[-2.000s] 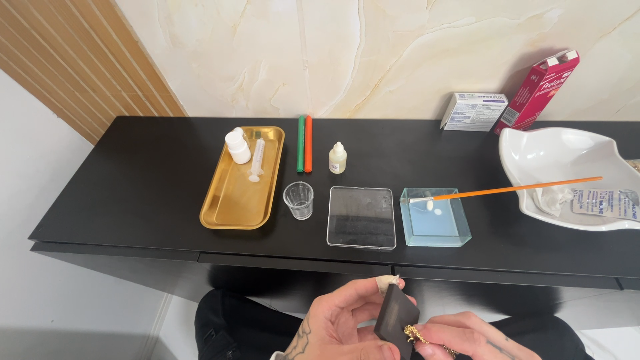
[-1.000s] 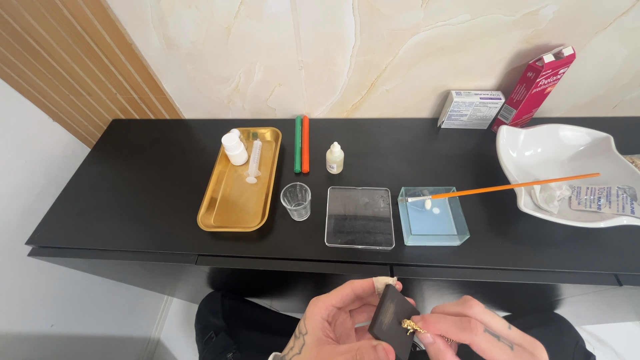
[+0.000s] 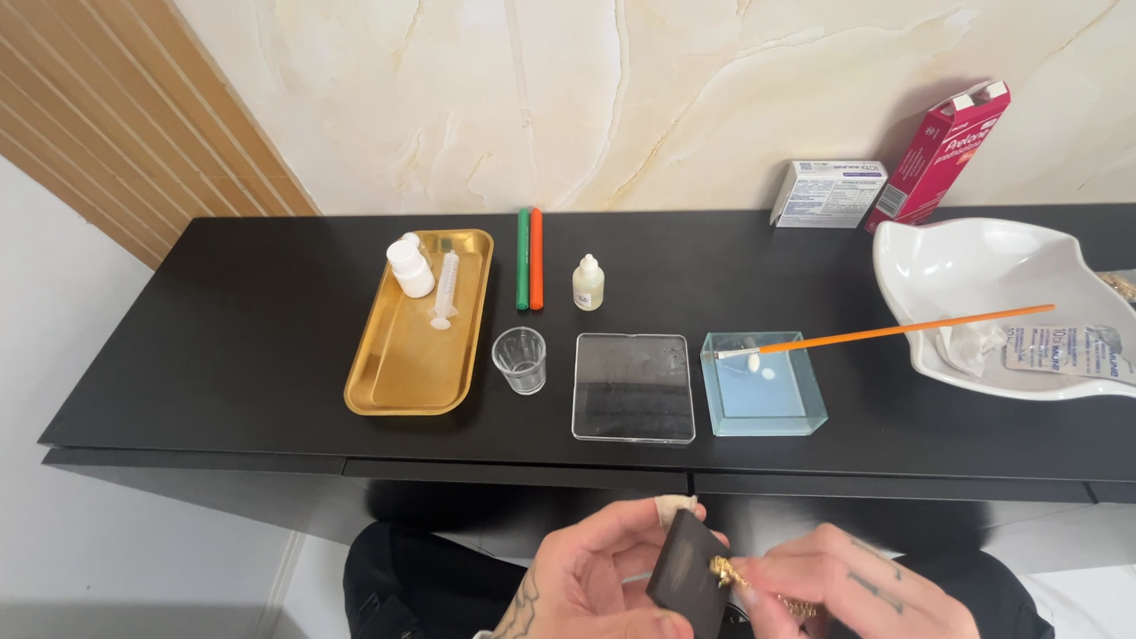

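Note:
My left hand (image 3: pixel 603 568), a bandage around one fingertip, holds a dark rectangular block (image 3: pixel 694 572) tilted at the bottom of the view. Pinched in my right hand (image 3: pixel 843 577) is a gold chain (image 3: pixel 728 571), its bunched end at the block's face; more links show under my fingers. Beyond the hands, on the black cabinet top, lie a clear square plate (image 3: pixel 632 388) and a glass dish (image 3: pixel 765 399) with small white pieces and a paintbrush (image 3: pixel 923 327) across it. A clear plastic cup (image 3: pixel 520 359) and a dropper bottle (image 3: pixel 587 284) stand nearby.
A gold tray (image 3: pixel 413 377) holds a white bottle (image 3: pixel 410 269) and a syringe (image 3: pixel 445 288). Green (image 3: pixel 523 259) and orange (image 3: pixel 536 259) sticks lie beside it. At right are a white bowl (image 3: pixel 914 284) with blister packs, a white box (image 3: pixel 830 195) and a red box (image 3: pixel 941 160).
My right hand has shifted slightly with the chain at the block. The block remains in my left hand, and the things on the cabinet top have not moved.

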